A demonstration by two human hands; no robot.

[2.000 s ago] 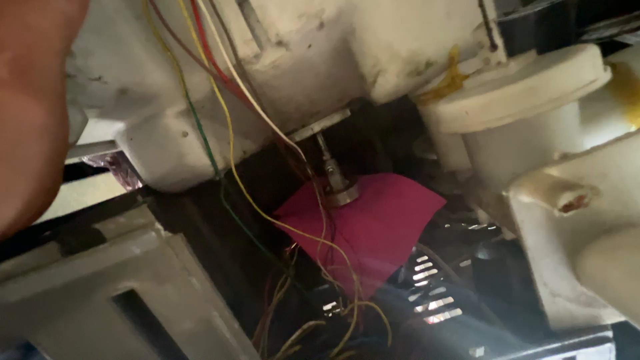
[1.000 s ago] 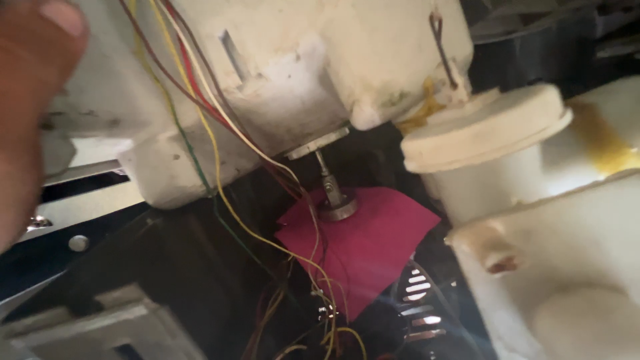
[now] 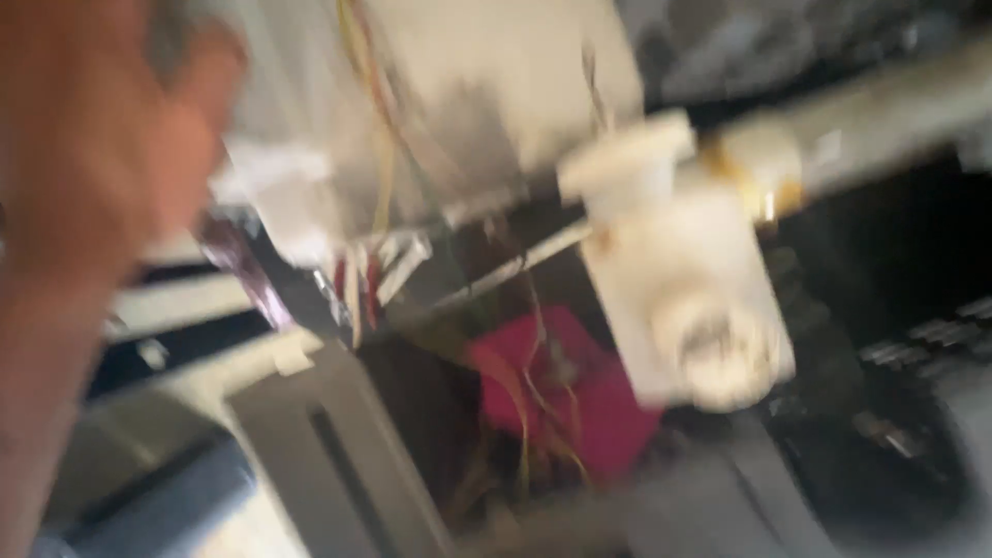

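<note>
My left hand (image 3: pixel 116 139), blurred, reaches up along the left side with its fingers near the pale plastic housing (image 3: pixel 480 93); whether it touches or holds anything cannot be seen. My right hand is out of view. Yellow, red and dark wires (image 3: pixel 380 101) hang down in front of the housing. Below it lies a bright pink sheet (image 3: pixel 573 434) with a small metal part (image 3: pixel 559 364) on or above it. To the right is a white plastic fitting (image 3: pixel 682 271) with a round opening facing down.
A pale pipe (image 3: pixel 868 124) with a yellowish joint (image 3: pixel 756 174) runs to the upper right. A grey slotted panel (image 3: pixel 333 442) stands at lower left, near crinkled shiny film (image 3: pixel 248 271). Several loose wire ends (image 3: pixel 372 279) hang beside the housing.
The view has shifted and blurred. More of my left hand and its forearm shows than before. The white fitting's round opening is now in sight.
</note>
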